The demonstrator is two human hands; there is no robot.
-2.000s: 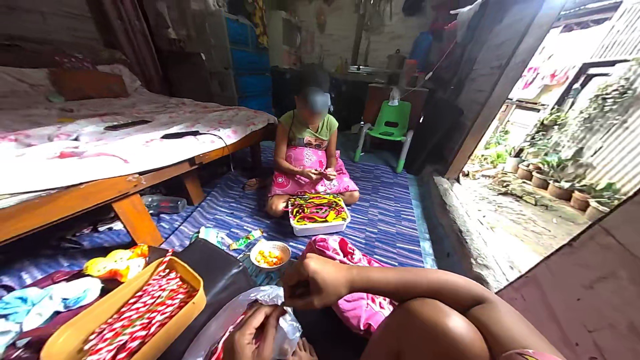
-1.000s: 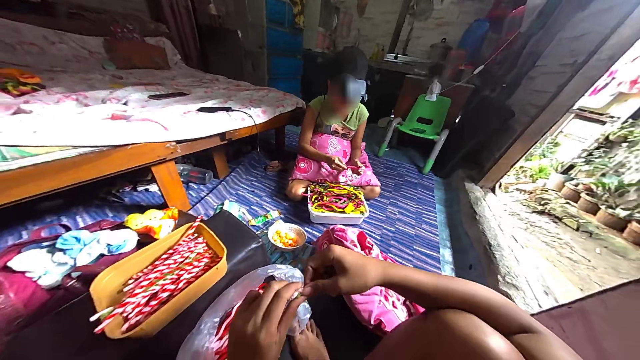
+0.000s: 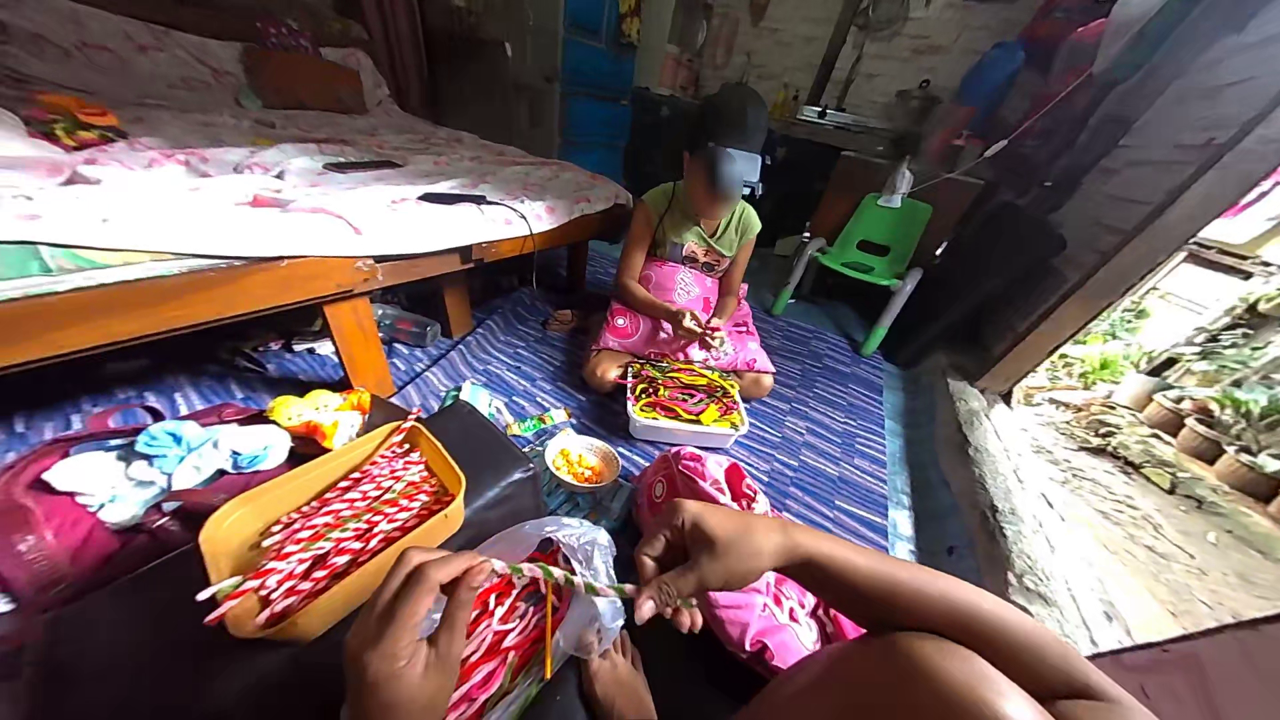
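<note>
Between my two hands a twisted green, white and pink fuzzy cord [image 3: 565,578] is stretched sideways. My left hand [image 3: 415,625] pinches its left end, and my right hand [image 3: 690,565] grips its right end between thumb and fingers. Below the cord, a clear plastic bag [image 3: 590,545] holds many red, pink and white fuzzy strands [image 3: 505,630]. A thin orange stick [image 3: 548,630] stands upright near the cord's middle; whether it touches the cord I cannot tell. At the left, a yellow plastic tub [image 3: 225,535] holds a pile of red-and-white twisted cords [image 3: 350,525].
Ahead, a person [image 3: 695,250] sits on the blue striped mat [image 3: 820,400] behind a white tray [image 3: 690,430] of yellow, black and pink strands. A bowl [image 3: 583,462] of orange bits and a pink bundle [image 3: 700,480] lie nearer. A bed [image 3: 250,285] stands left, a green chair [image 3: 875,240] back right.
My hands have moved apart, and the twisted cord now shows stretched between them. One second ago they were close together over the bag. The view has shifted.
</note>
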